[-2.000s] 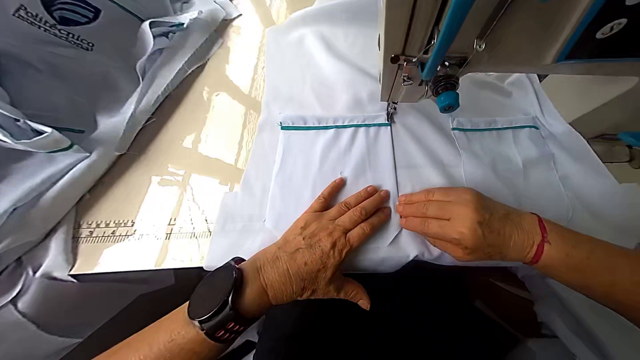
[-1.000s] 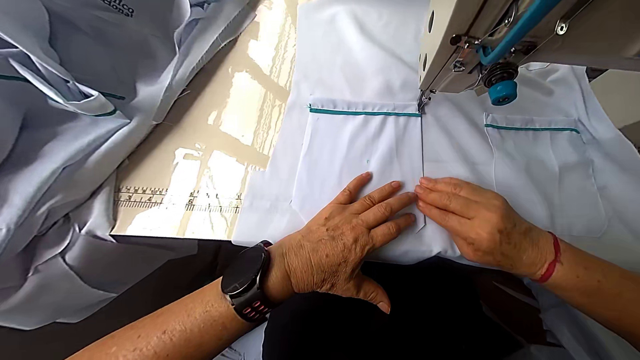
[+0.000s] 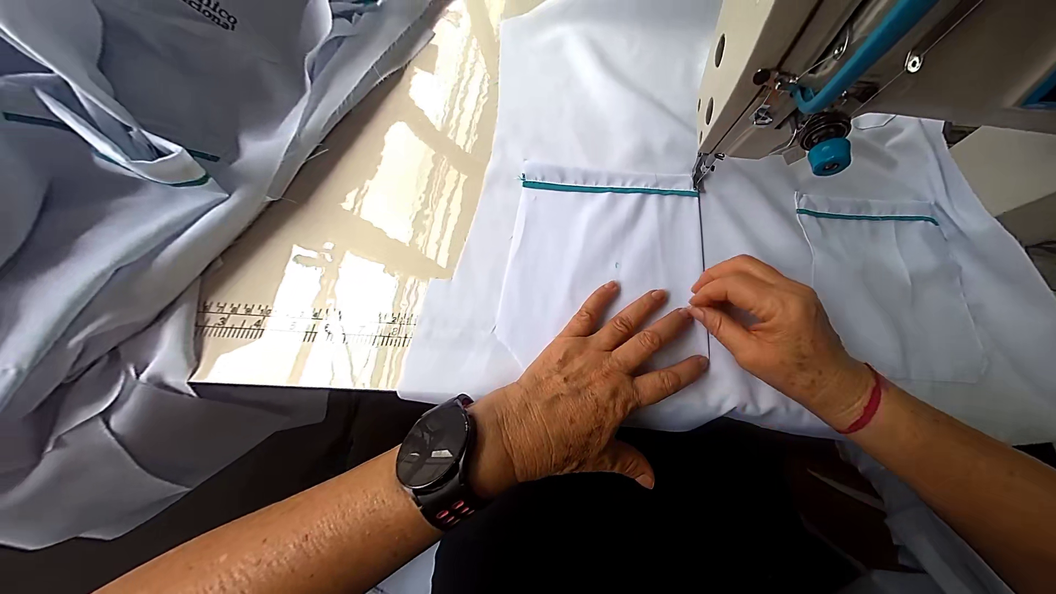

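White fabric lies under the presser foot of a sewing machine. The foot rests at the top right corner of a patch pocket with teal piping. My left hand is spread flat on the lower part of that pocket, fingers apart. At the pocket's right edge, my right hand has its thumb and index finger brought close together; whether cloth is pinched between them cannot be told. A second pocket with the same piping lies to the right, beyond my right hand.
The sewing machine head, with a teal knob, overhangs the upper right. More pale fabric is heaped at the left and hangs over the table's front edge. A ruler scale marks the glossy table.
My right hand's fingers, laid flat on the cloth earlier, are now bent, with thumb and index finger together. My left hand stays spread on the pocket. The view has shifted somewhat.
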